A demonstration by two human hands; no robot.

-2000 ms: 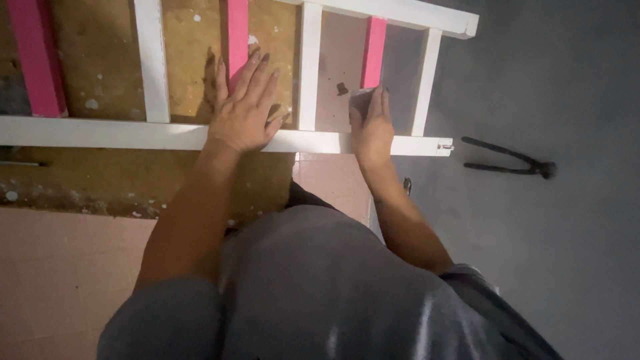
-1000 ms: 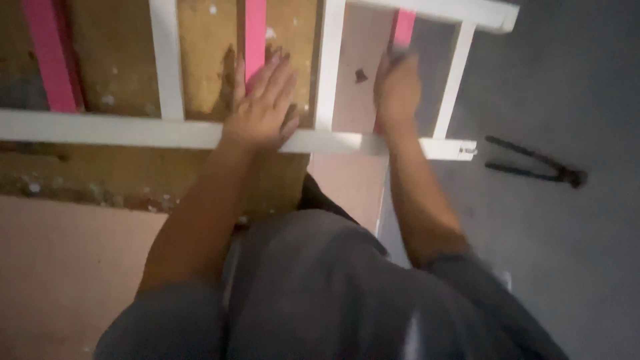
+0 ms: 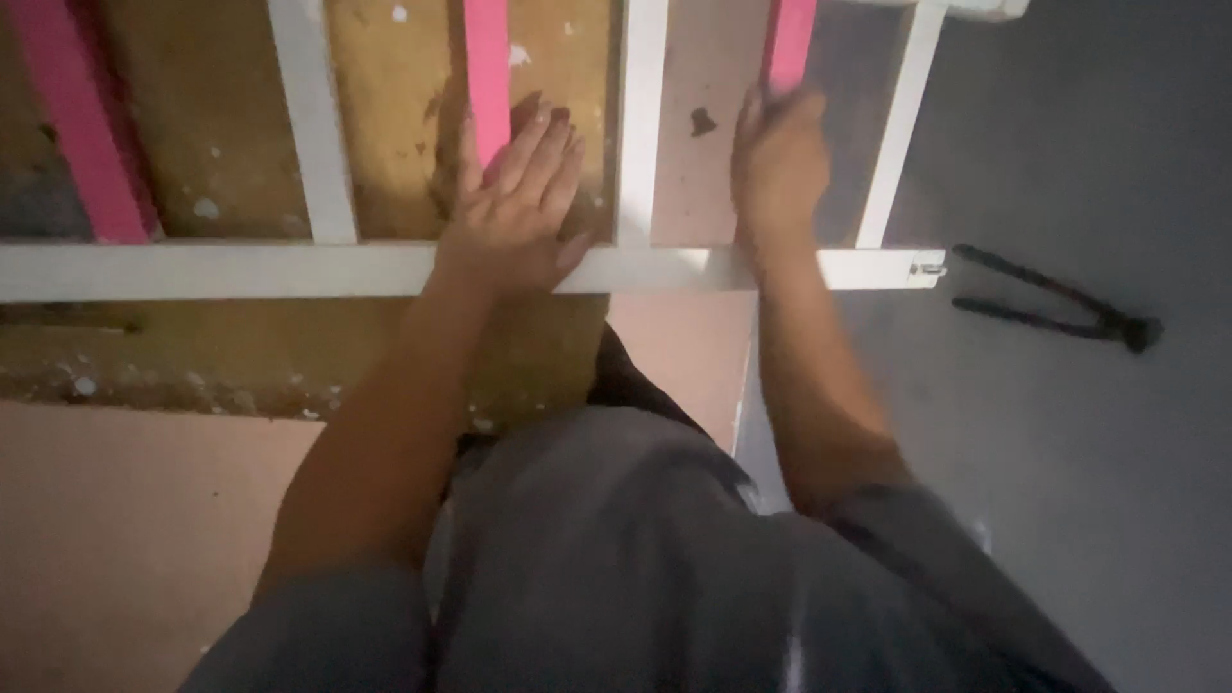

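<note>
A white wooden frame rail (image 3: pixel 212 271) runs across the view, with white and pink slats rising from it. My left hand (image 3: pixel 515 207) lies spread over the lower end of a pink slat (image 3: pixel 488 77) and the rail, fingers apart. My right hand (image 3: pixel 784 168) is curled around the pink slat (image 3: pixel 792 43) nearer the right end, blurred. A small dark edge shows between its fingers and the slat; what it is cannot be told. The white slat (image 3: pixel 639 125) stands between my two hands.
A pair of dark long-handled pincers (image 3: pixel 1107 322) lies on the grey floor (image 3: pixel 1088 481) to the right. Under the frame is a paint-spattered brown board (image 3: pixel 241 356), with a thin rod-like thing on it at left. Pinkish tiles (image 3: pixel 125 510) adjoin the board.
My right hand has moved up along the pink slat, away from the white rail. My left hand has stayed on its slat. The view has shifted somewhat.
</note>
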